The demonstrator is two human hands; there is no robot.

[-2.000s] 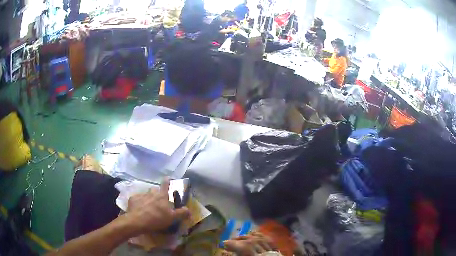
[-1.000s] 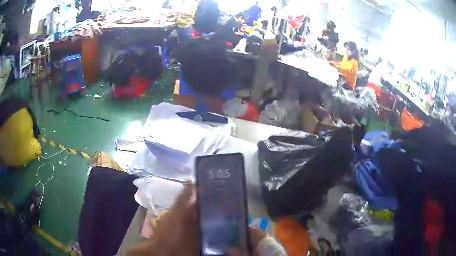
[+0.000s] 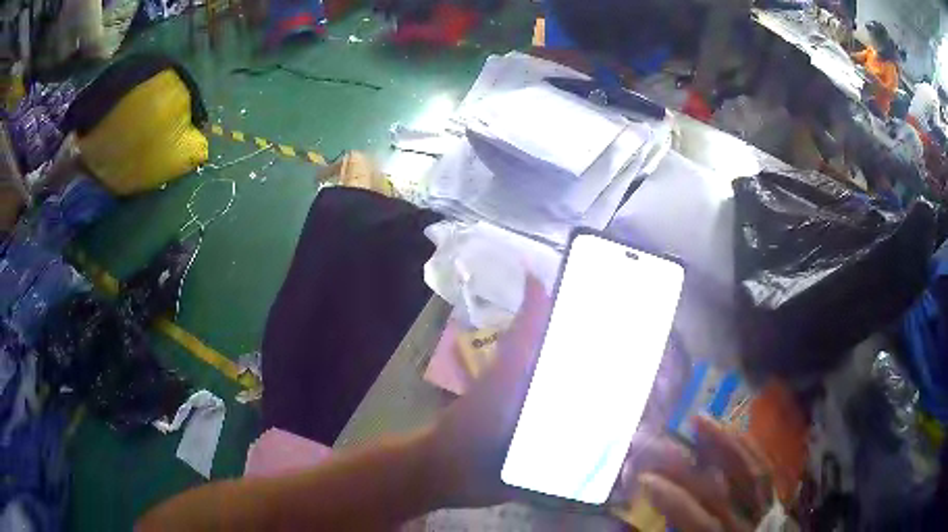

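A smartphone [image 3: 598,369] with a glowing white screen is held upright, slightly tilted, over the table. My left hand [image 3: 489,416] grips it from its left side; the fingers behind it are hidden. My right hand [image 3: 707,478] is low at the phone's right side, blurred, with its fingers apart; no held thing shows in it. A kraft piece [image 3: 480,349] with dark print lies on a pink slip [image 3: 447,364] left of the phone.
A messy paper stack [image 3: 551,135] with a dark clipboard [image 3: 613,97] lies beyond the phone. A black plastic bag [image 3: 806,260] is at right. Dark cloth [image 3: 348,301] hangs at the table's left. A yellow sack [image 3: 146,135] stands on the green floor. A person in orange [image 3: 879,78] is far right.
The view has turned left and downward. The phone, raised into my left hand a second ago, has gone from a dark lock screen to bright white. My right hand now shows beside it, fingers spread.
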